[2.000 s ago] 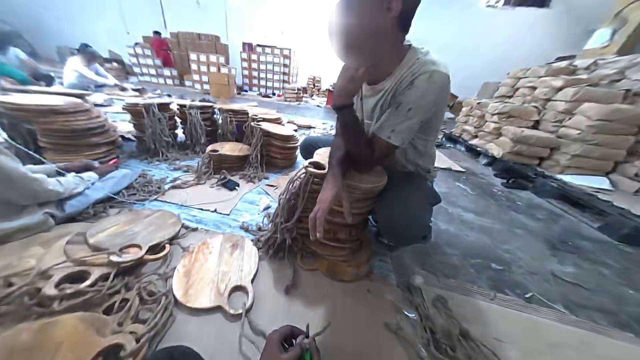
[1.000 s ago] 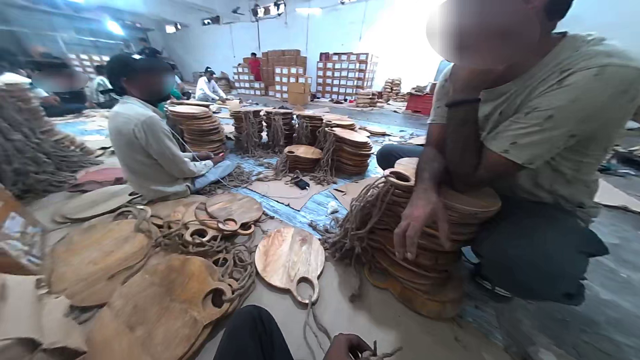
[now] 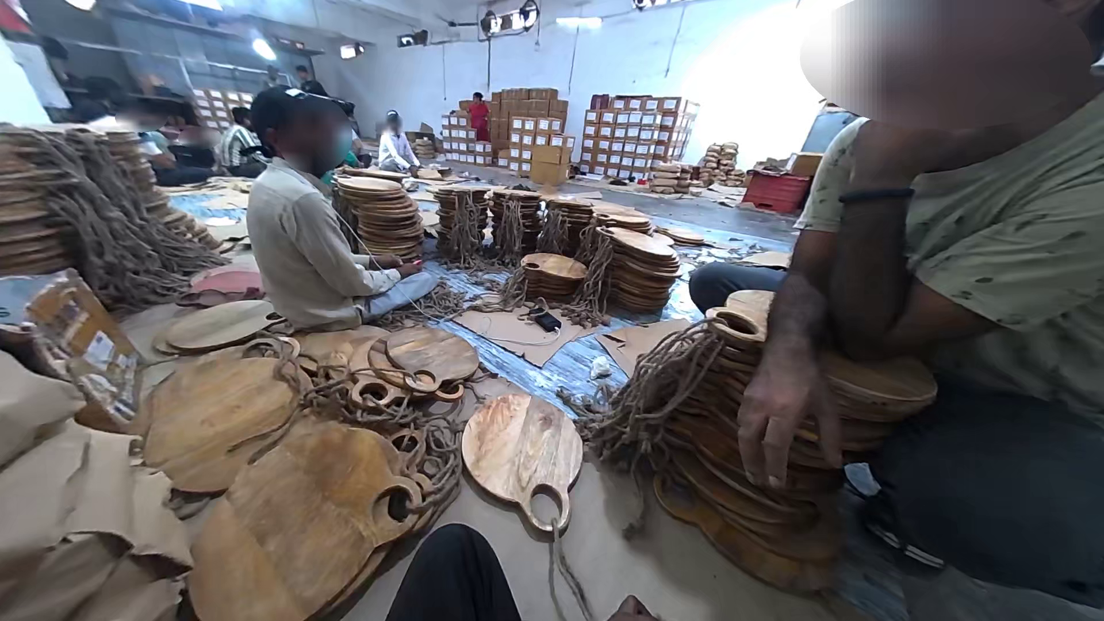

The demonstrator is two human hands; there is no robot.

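Only the top of my left hand (image 3: 634, 609) shows, at the bottom edge; what its fingers hold is cut off by the frame. My right hand is out of view. Left of that hand, a grey-brown rope (image 3: 565, 565) runs from the handle hole of a round wooden board (image 3: 523, 448), which lies flat on brown sheeting. Farther left, several larger wooden boards (image 3: 302, 492) overlap, with tangled ropes (image 3: 444, 457) around their handles. A tall stack of boards (image 3: 733, 483) with hanging ropes (image 3: 660, 388) stands at the right.
Close at the right, a person rests a hand (image 3: 789, 414) against the tall stack. Another person (image 3: 315, 241) sits farther left. Crumpled brown paper (image 3: 78, 500) fills the left front. My dark-clothed knee (image 3: 453, 573) rises near the single board. More board stacks (image 3: 384, 216) and cartons (image 3: 634, 138) stand behind.
The view has swung left. My left hand, seen near a small green item and then with rope at its fingers, now shows only at the bottom edge.
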